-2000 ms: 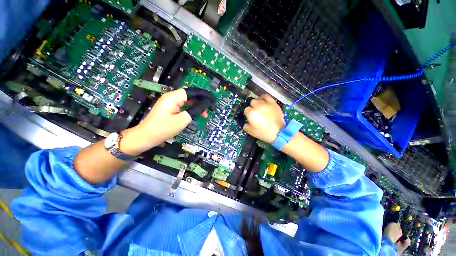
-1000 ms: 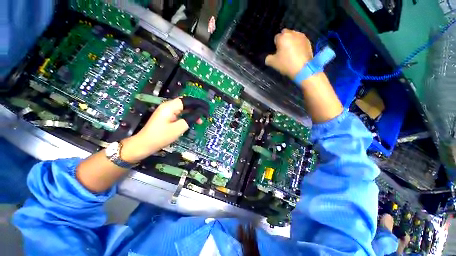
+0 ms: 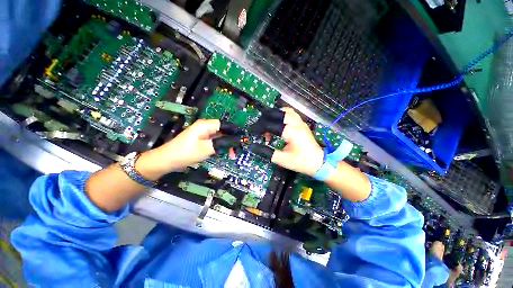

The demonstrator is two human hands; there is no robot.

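Note:
The middle green circuit board (image 3: 244, 169) sits in a black carrier (image 3: 279, 194) on the line. My left hand (image 3: 197, 143) and my right hand (image 3: 292, 143) are above it, fingertips facing each other and nearly meeting. Black finger cots cover several fingers of both hands. A tiny orange-and-dark spot shows between the fingertips; I cannot tell if it is a held part or lies on the board. The fingers hide the upper middle of the board. A narrow green strip board (image 3: 243, 79) lies above it.
Another populated board (image 3: 115, 84) is at left and one with a yellow block (image 3: 318, 199) at right. A dark grid tray (image 3: 332, 56) and a blue bin (image 3: 419, 149) are behind the rail. A blue coiled cord (image 3: 433, 88) runs to my right wrist. Another person's hand (image 3: 437, 249) shows at lower right.
My right hand has come back down from over the dark tray to the middle board, beside my left hand. My left hand stays over the board, its fingers now reaching towards the right hand.

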